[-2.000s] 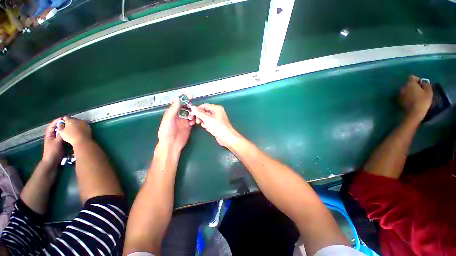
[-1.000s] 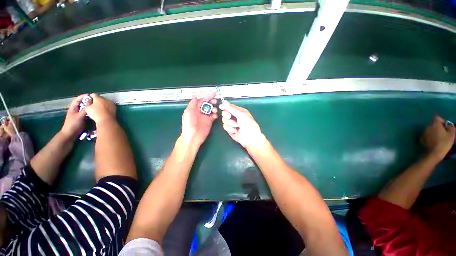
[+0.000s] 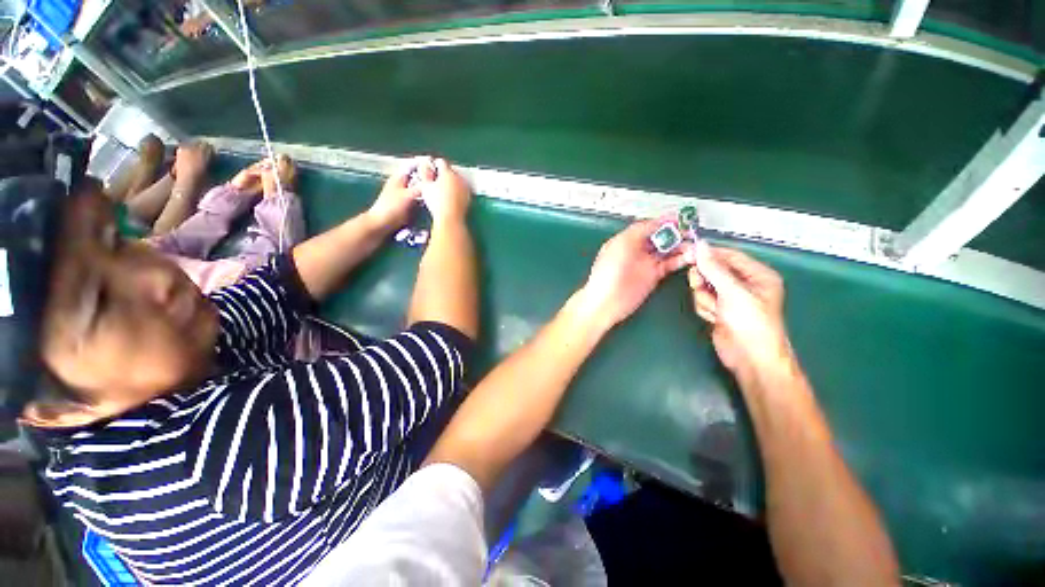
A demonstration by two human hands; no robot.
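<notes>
My left hand (image 3: 628, 266) holds a small square housing (image 3: 665, 237) with a silver rim and a green inside, face up on its fingers. A small greenish round piece (image 3: 688, 217) shows just above it at the fingertips. My right hand (image 3: 739, 300) is close at the right, its fingers pinched on a small pale thing (image 3: 701, 255) beside the green piece. The pinched thing is too small to name. Both hands are over the green bench (image 3: 596, 344), near the pale metal rail (image 3: 791, 232).
A person in a striped shirt (image 3: 287, 424) sits close at the left, both hands on a small piece at the rail. Small shiny parts (image 3: 411, 236) lie under those hands. More people's arms are further left. A white upright (image 3: 985, 189) crosses the dark green belt (image 3: 550, 120) at right.
The view has swung left, so my hands appear further right and the neighbour in red is out of view. The green piece now shows above the housing, with my right fingers close to it.
</notes>
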